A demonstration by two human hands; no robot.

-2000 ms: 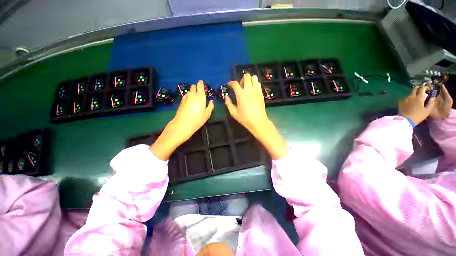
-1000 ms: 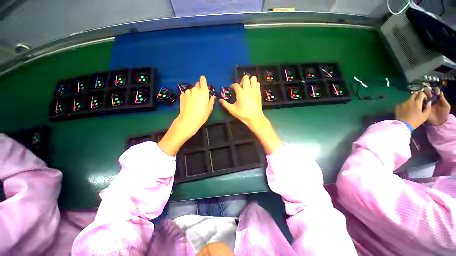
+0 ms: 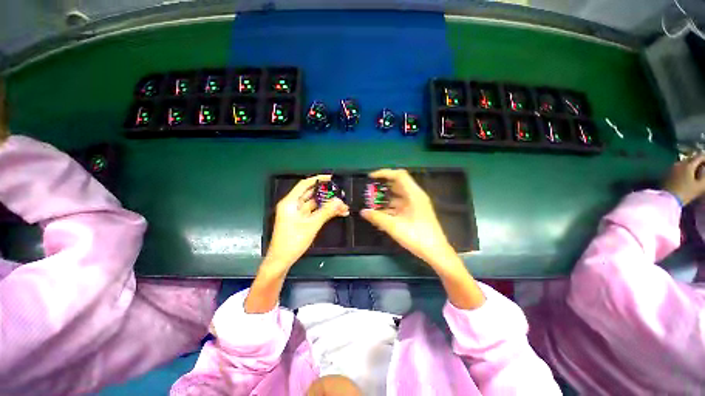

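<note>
My left hand point(image 3: 303, 218) holds a small round black gauge point(image 3: 328, 192) between thumb and fingers. My right hand point(image 3: 406, 216) holds another gauge point(image 3: 377, 195), a little blurred, beside it. Both dials show red and green marks and face up toward me. The hands are over the near black compartment tray point(image 3: 465, 220), which lies in front of me and is partly hidden by them. Its visible pockets hold no gauge.
A filled tray point(image 3: 215, 131) lies far left, another point(image 3: 514, 145) far right. Several loose gauges point(image 3: 349, 114) stand between them at the blue mat point(image 3: 340, 54). People in pink coats sit left point(image 3: 62, 209) and right point(image 3: 630, 271). Part of another tray point(image 3: 99, 161) shows at left.
My hands have come back from the row of loose gauges to the near tray, each now holding a gauge. The view has shifted, and the near tray looks straighter.
</note>
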